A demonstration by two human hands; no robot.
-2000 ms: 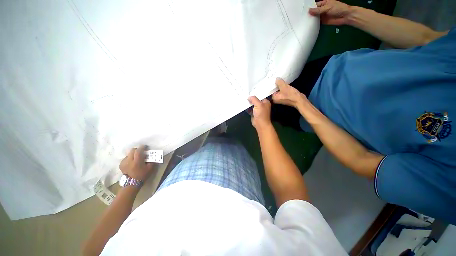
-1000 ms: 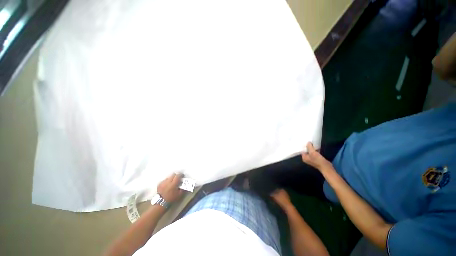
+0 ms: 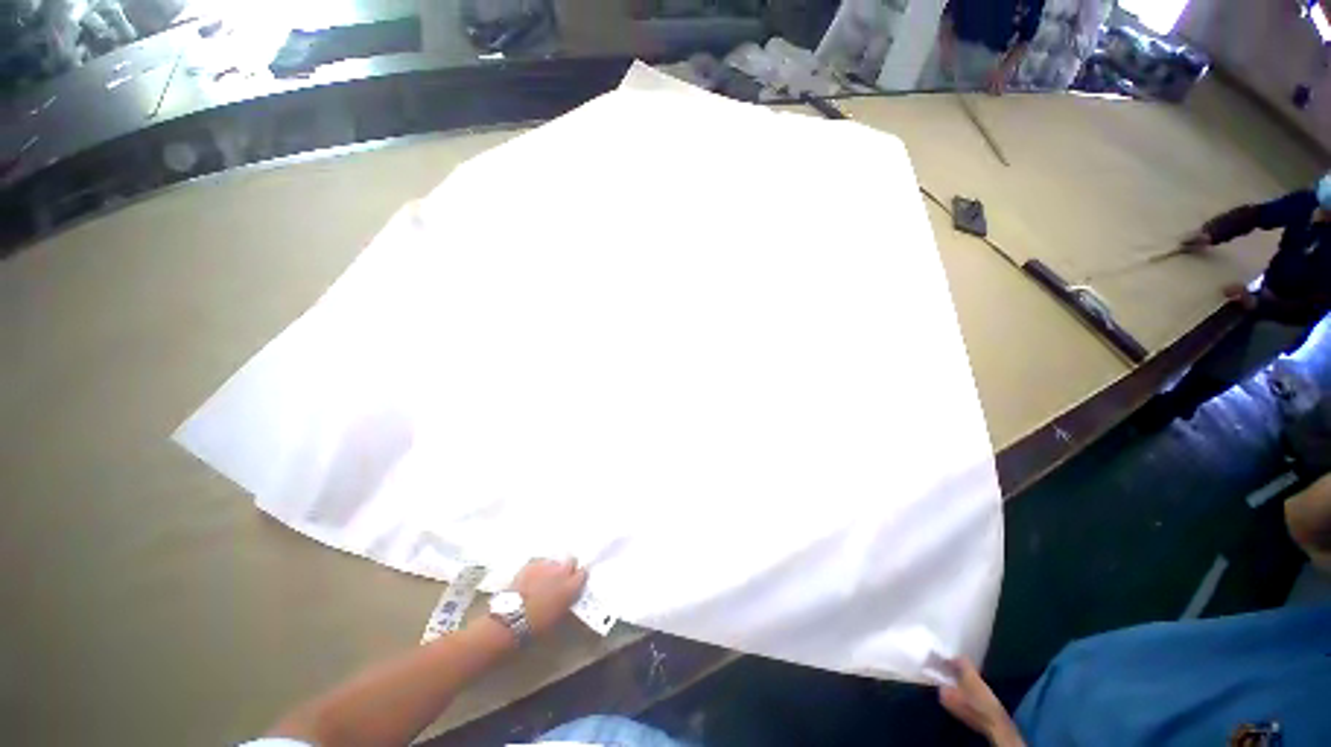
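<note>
A large white sheet (image 3: 701, 350) spreads over the beige table and hangs past its near edge at the right. My left hand (image 3: 549, 593), with a watch at the wrist, is closed at the sheet's near edge. A narrow white tape measure with dark marks (image 3: 454, 604) trails from this hand, and a short piece shows on its other side. The sheet is overexposed, so no marks on it can be read. My right hand is not in view. Another person's hand (image 3: 969, 701) grips the sheet's near right corner.
The beige table (image 3: 132, 350) reaches left and far right. A dark bar (image 3: 1088, 311) and a dark block (image 3: 969, 215) lie beyond the sheet. The person in blue (image 3: 1168, 679) stands at the right over green floor. Other people are at the table's far side and right edge.
The view has lifted towards the far table. The sheet lies wider across the table. My right hand has left the picture. My left hand still holds the sheet's edge.
</note>
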